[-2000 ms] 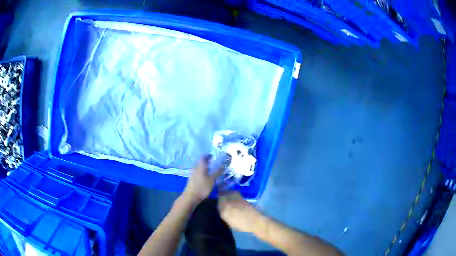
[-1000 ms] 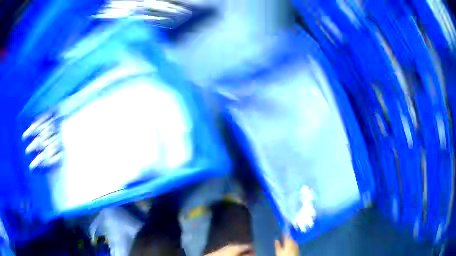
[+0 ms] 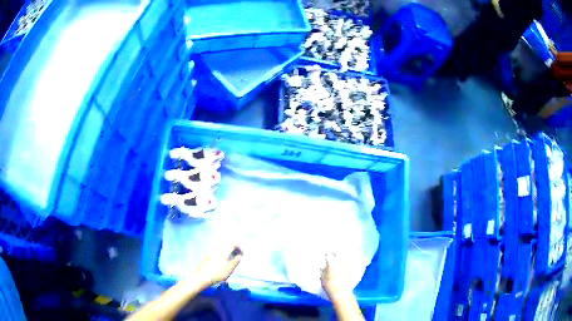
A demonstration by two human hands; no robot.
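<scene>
The blue working crate [image 3: 282, 139] lies in front of me. Three white-and-black plastic units [image 3: 191, 178] lie unbagged side by side at its left end. White film or bags [image 3: 282, 219] cover much of its bottom, bright with glare. My left hand [image 3: 222, 264] is over the crate's near side, left of centre, with a small dark spot at its fingertips that I cannot identify. My right hand [image 3: 332, 276] is at the near right edge of the white film. Glare hides whether either hand grips anything.
A tall blue crate stack [image 3: 119, 119] stands at left. Bulk crates of jumbled units [image 3: 335, 103] lie beyond the working crate, with a blue stool [image 3: 417, 41] behind. Full crates [image 3: 502, 194] are stacked at right. A lined crate [image 3: 411, 276] sits low beside the working crate.
The view has turned from the lined packing crate with one bagged unit to the working crate. Both hands have moved from that bagged unit to over the working crate.
</scene>
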